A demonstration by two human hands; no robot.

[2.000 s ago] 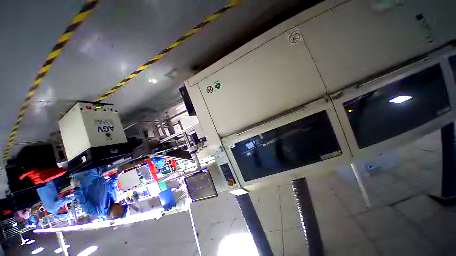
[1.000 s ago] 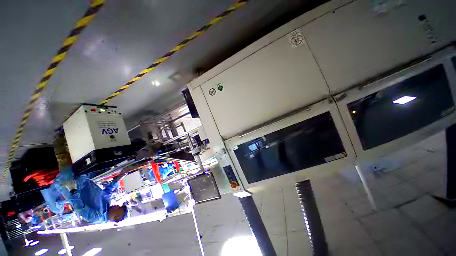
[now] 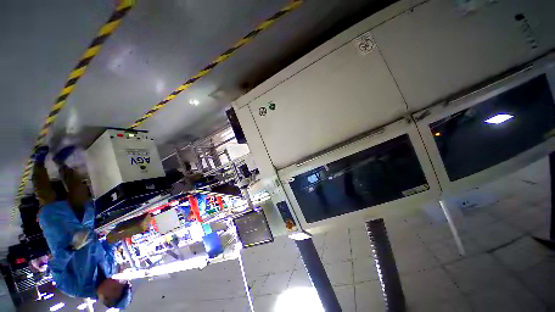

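Note:
Neither of my hands is in the picture, which is upside down and tilted. Nearest in front of me is a long cream machine point(image 3: 328, 106) with dark windows point(image 3: 359, 180) along its side. Black ribbed exhaust hoses point(image 3: 384, 265) run from it toward the ceiling side of the picture. A small dark control panel point(image 3: 284, 213) is on the machine's end. A white AGV cart point(image 3: 126, 159) with a black base stands left of the machine.
A person in a blue smock point(image 3: 73, 250) stands at the left beside the AGV and a lit bench point(image 3: 176, 259) with red hanging pieces. Yellow-black tape point(image 3: 82, 64) marks the grey floor point(image 3: 164, 42). A conveyor frame point(image 3: 210, 155) adjoins the machine's end.
The person in blue, earlier in front of the bench by the AGV, now shows farther left with legs and shoes visible. The AGV and machine have shifted slightly right in the picture.

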